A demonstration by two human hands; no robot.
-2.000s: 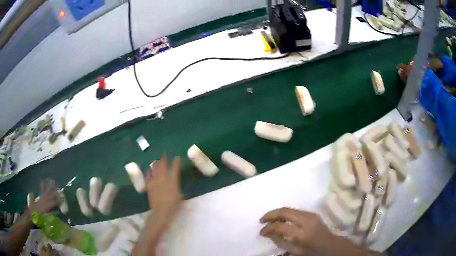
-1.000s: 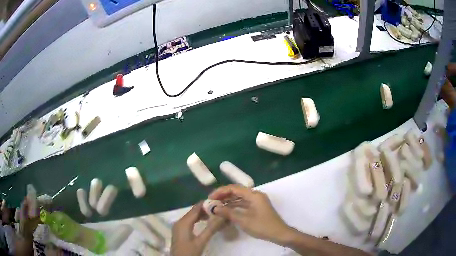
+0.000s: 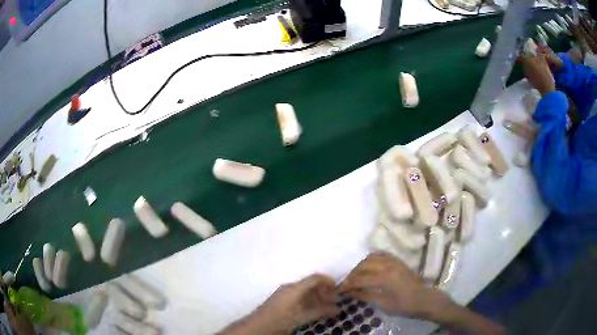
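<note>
My left hand (image 3: 302, 299) and my right hand (image 3: 386, 281) meet at the lower centre, fingertips together over a pale sticker sheet (image 3: 347, 320) with rows of dark round dots. The sheet lies at the bench edge, partly cut off by the picture's lower rim. The fingers are bent and hide whatever may be between them. Right of my hands a heap of off-white housings (image 3: 419, 196) lies on the white bench, several with a small round dark-and-white mark near one end.
Several loose housings (image 3: 239, 173) lie along the green belt (image 3: 327, 131). More housings (image 3: 134, 298) and a green bottle (image 3: 46, 311) are at lower left. A metal post (image 3: 501, 65) stands before a blue-sleeved person (image 3: 556, 150) at right. A black unit (image 3: 317, 19) sits on the far shelf.
The view has turned right. My hands have moved from near the belt edge to over the sticker sheet, now in view. Another housing lies on the belt at left.
</note>
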